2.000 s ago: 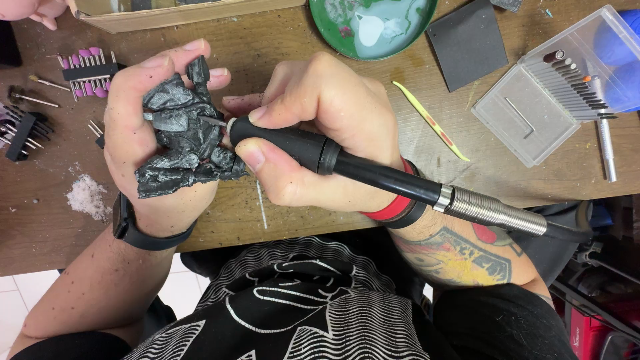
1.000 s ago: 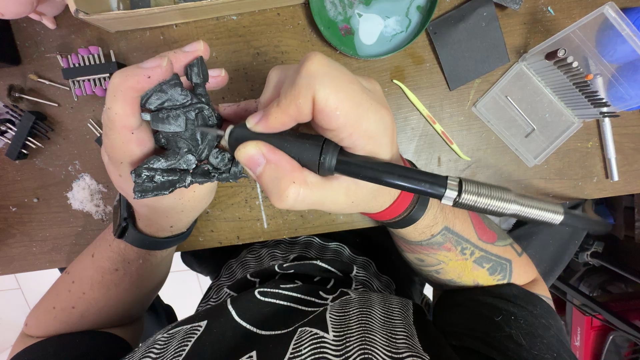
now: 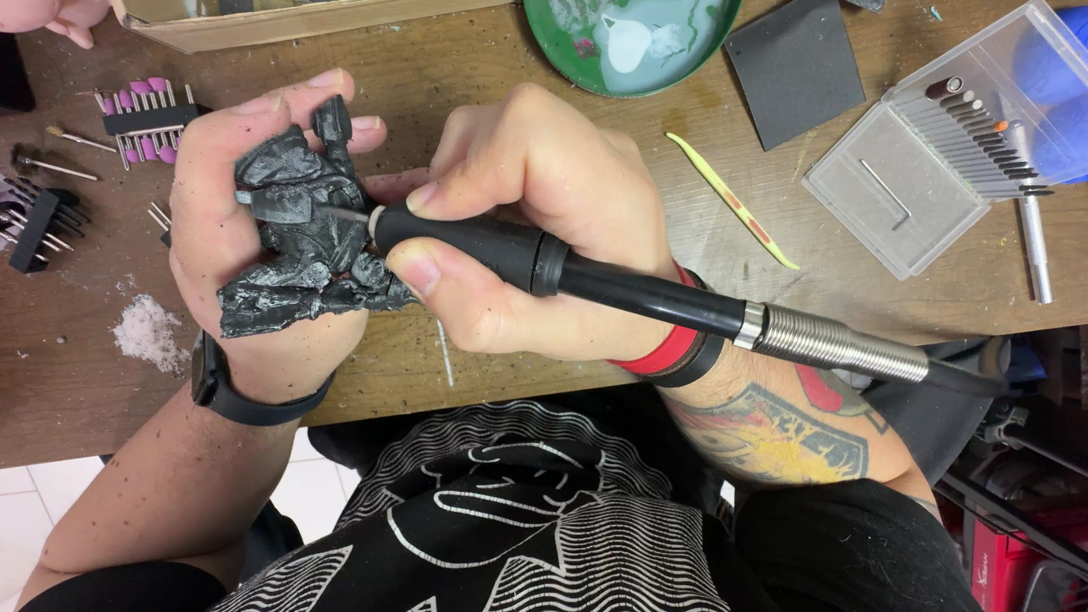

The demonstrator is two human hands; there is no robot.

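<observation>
A dark grey sculpted figurine lies in my left hand, the fingers wrapped behind and over its upper edge. My right hand grips the black handpiece of a flexible-shaft rotary tool between thumb and fingers. Its thin metal bit points left, at the middle of the figurine's body; whether it touches or spins cannot be told. The tool's shaft, with a metal spring sleeve, runs over my right wrist. Part of the figurine's underside is hidden by my left palm.
Racks of pink grinding bits and metal burrs lie at left, near a pile of whitish shavings. Beyond are a cardboard box, a green dish, a dark square sheet, a yellow modelling tool and a clear bit case.
My left hand and the figurine have stayed nearly still. The bit's tip has shifted slightly over the figurine's body, with my right hand keeping its grip on the tool.
</observation>
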